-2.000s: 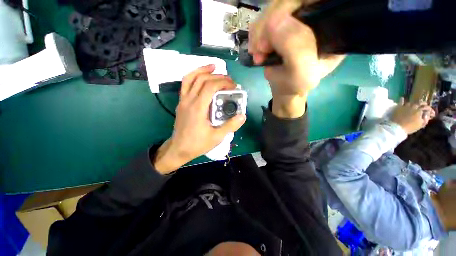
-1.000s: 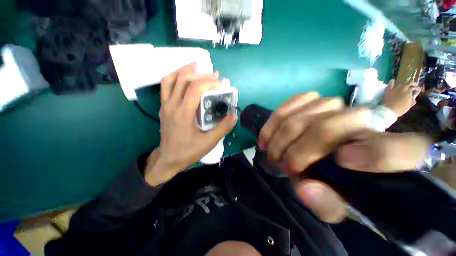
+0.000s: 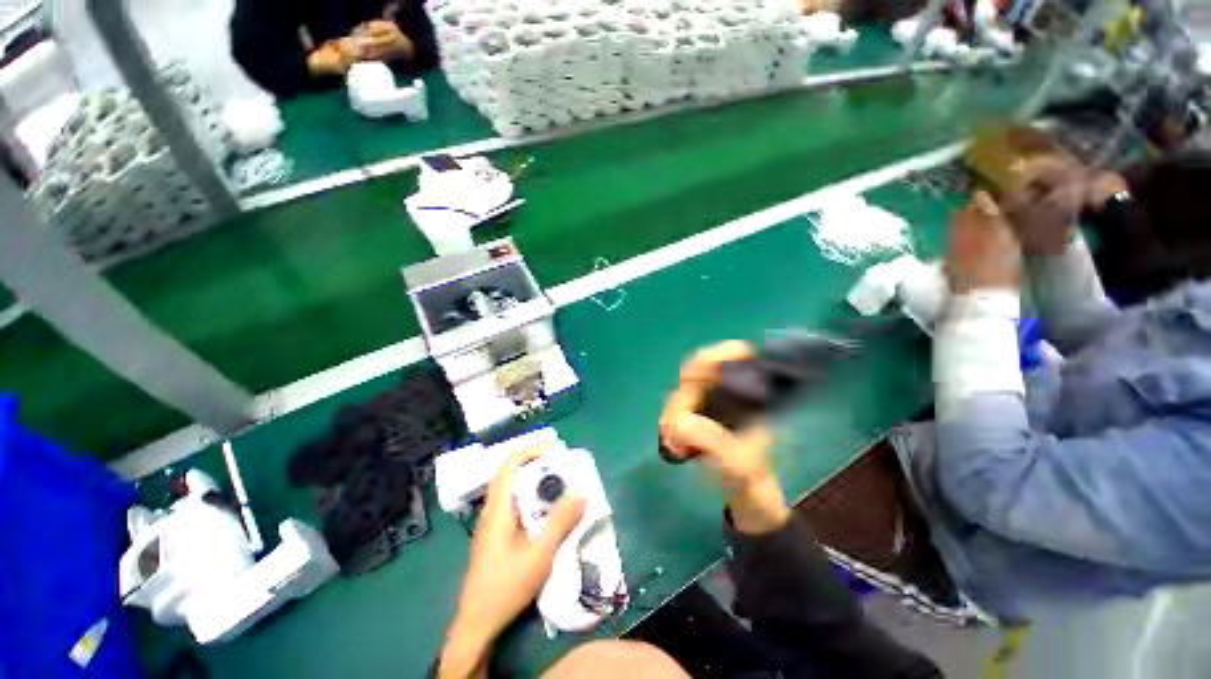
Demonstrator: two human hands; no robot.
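Note:
A white camera housing (image 3: 600,551) with a small dark round lens lies at the bench's front edge, thin wire leads at its lower end. My left hand (image 3: 511,557) holds it, thumb beside the lens. A white mounting arm (image 3: 461,475) sticks out to its left. My right hand (image 3: 717,418) is right of the housing and apart from it, closed around a blurred black electric screwdriver (image 3: 784,371). The screw feeder (image 3: 491,338), a grey-white metal box with a red switch, stands behind the housing.
Black plates (image 3: 379,464) lie heaped left of the feeder. White camera units (image 3: 219,564) stand at the left beside a blue bin (image 3: 53,544). A green conveyor (image 3: 691,199) with a pale edge (image 3: 744,219) runs behind, carrying a white unit (image 3: 458,199). A worker's sleeve (image 3: 1049,425) is at right.
The view has tilted up and now shows the conveyor and far side. My right hand with the screwdriver has moved back from beside the lens. My left hand still holds the housing.

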